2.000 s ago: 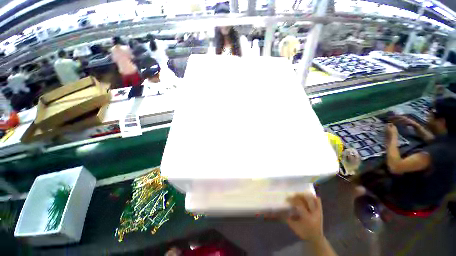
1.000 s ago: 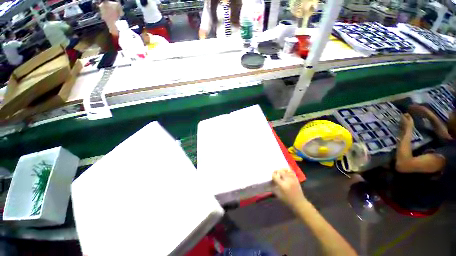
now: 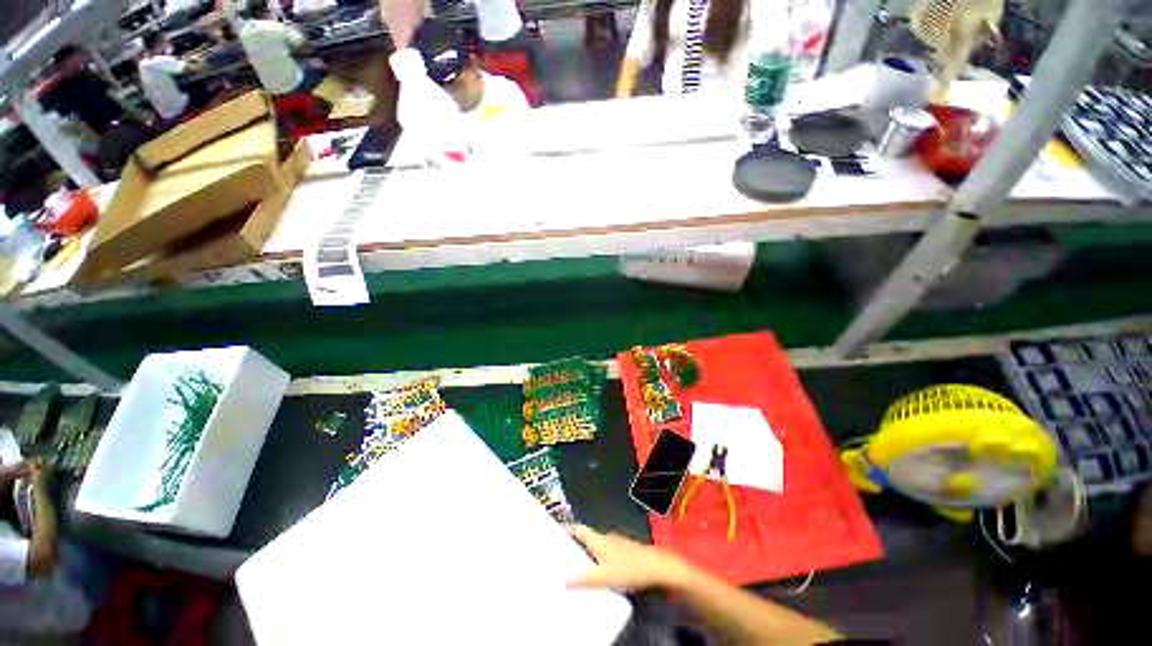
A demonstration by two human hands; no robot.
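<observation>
A large plain white box or lid fills the lower middle, tilted, its bottom cut off by the picture's edge. My right hand is at its right edge, with the fingers on the white surface; the thumb is not clear. My left hand is not in view. Behind the white piece lie a loose heap of small boards with gold ends and green panels with orange-gold shapes. The white piece partly covers the heap.
A white foam box with green strips stands left. A red tray holds a phone, yellow-handled cutters on paper and gold-green parts. A yellow fan stands right. A person's arm shows far left.
The white piece over the red tray is gone from there, uncovering the tray and its tools. My right hand has moved left and down to the remaining white piece. The view has shifted.
</observation>
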